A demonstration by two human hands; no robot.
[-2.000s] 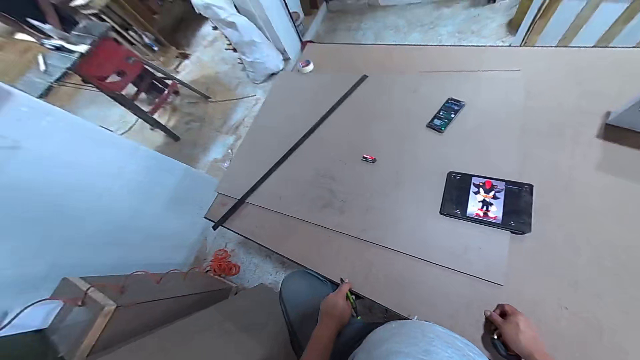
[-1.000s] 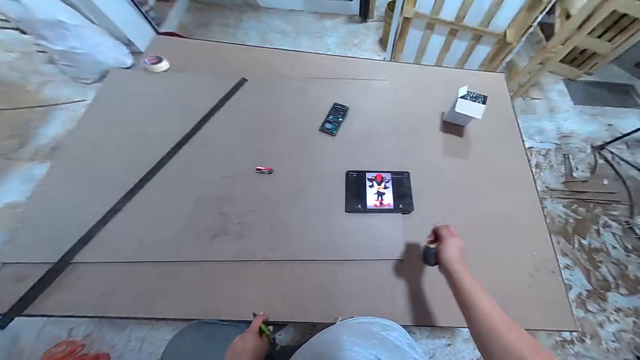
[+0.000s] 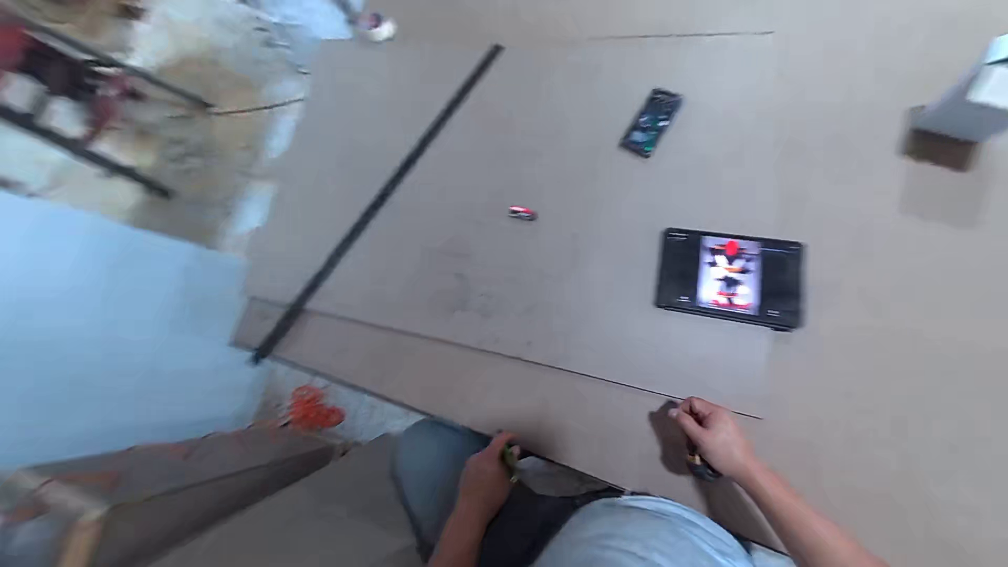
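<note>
My right hand [image 3: 713, 441] is closed around a dark tool [image 3: 701, 465] that I cannot make out fully, over the lower part of a brown board [image 3: 504, 283] near a long thin line. Near the board's front edge, my left hand [image 3: 490, 468] grips a small green object [image 3: 510, 457], mostly hidden by the fingers. A black straight strip [image 3: 378, 201] lies slantwise across the board's left part. A tablet [image 3: 731, 278] showing a cartoon figure lies above my right hand. Farther up are a smartphone [image 3: 651, 123] and a small red object [image 3: 522, 213].
A white box [image 3: 965, 102] stands at the upper right, and a roll of tape [image 3: 378, 28] at the upper left. An orange coiled cord [image 3: 313, 408] lies on the floor beyond the front left edge. A pale blue panel [image 3: 110, 339] borders the left side.
My right hand has moved left over the board since one second ago, still with the dark tool. The view has swung right and then back left.
</note>
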